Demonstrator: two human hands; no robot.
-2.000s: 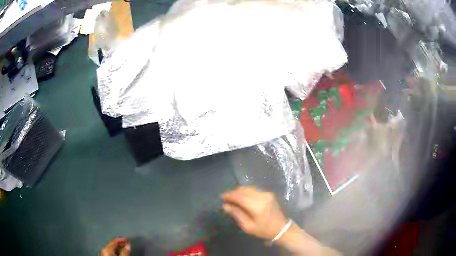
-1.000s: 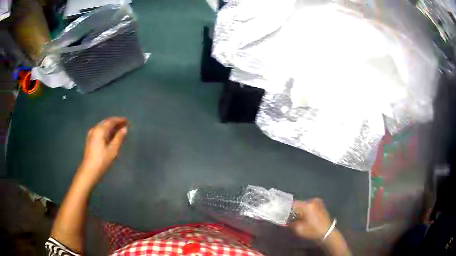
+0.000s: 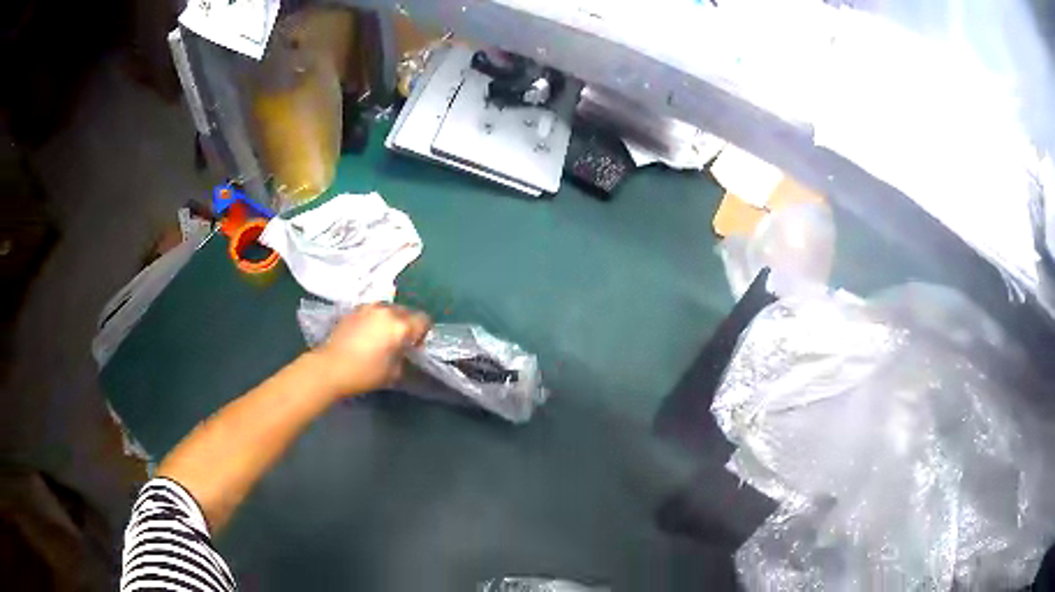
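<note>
My left hand [image 3: 373,347] grips a clear bubble bag [image 3: 492,376] with a dark part inside, at the centre-left of the green-topped bench [image 3: 498,486]. The part stands or tilts on its narrow side; its exact contact with the bench is unclear. Another bit of clear bubble bag [image 3: 544,584] shows at the bottom edge. My right hand is not in view. A large heap of bubble bags [image 3: 891,439] lies at right, with black housings [image 3: 717,509] partly under it.
A crumpled white cloth [image 3: 353,245] lies just behind my left hand. The orange and blue tape dispenser [image 3: 252,245] is at the bench's left edge. White notebooks [image 3: 480,121] and a small black device [image 3: 599,164] lie at the back, below a pale shelf edge [image 3: 648,87].
The view has swung left and up the bench. My left hand, empty before, now holds the bagged part beside the cloth. My right hand has gone out of the picture.
</note>
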